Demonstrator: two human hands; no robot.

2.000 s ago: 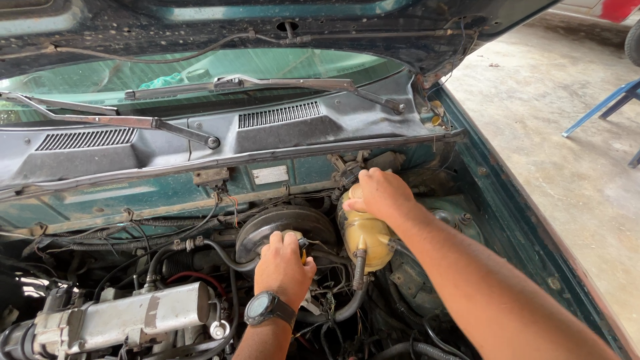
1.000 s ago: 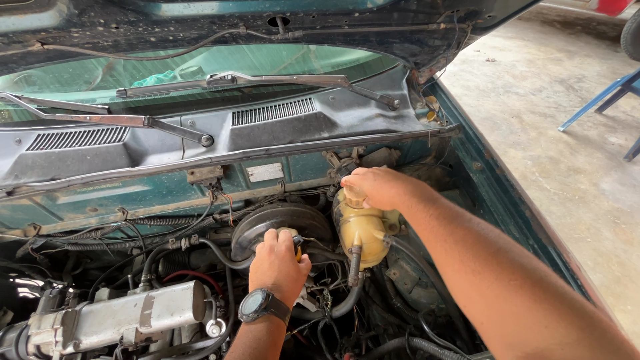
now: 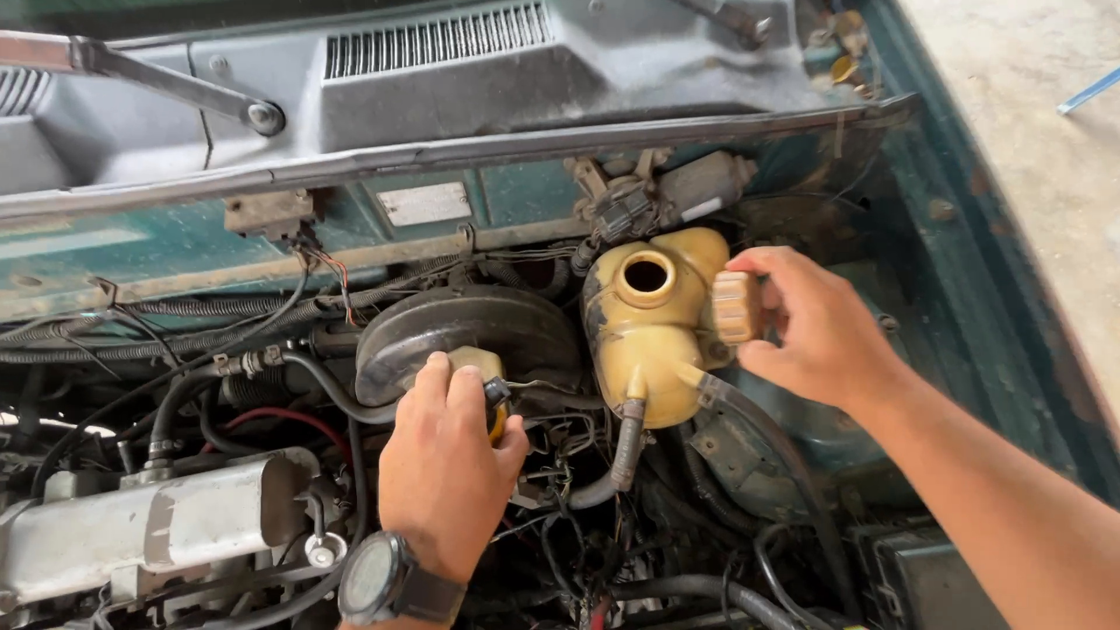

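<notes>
Between the thumb and fingers of my right hand is a tan ribbed screw cap, held just right of the yellowed plastic coolant expansion tank. The tank's round filler neck is uncovered and dark inside. Two hoses join the tank's lower side. My left hand, with a watch on its wrist, rests with curled fingers on the brake fluid reservoir, in front of the round black brake booster. A black connector shows beside its fingers; its grip is partly hidden.
The metal engine cover lies at lower left among hoses and wiring. Behind the tank, a wiper motor is mounted on the green firewall, below the grey cowl. The fender edge runs along the right.
My right hand has moved right, off the tank's neck, with the cap now in its fingers; the neck is exposed. My left hand stays at the reservoir. The view has moved closer.
</notes>
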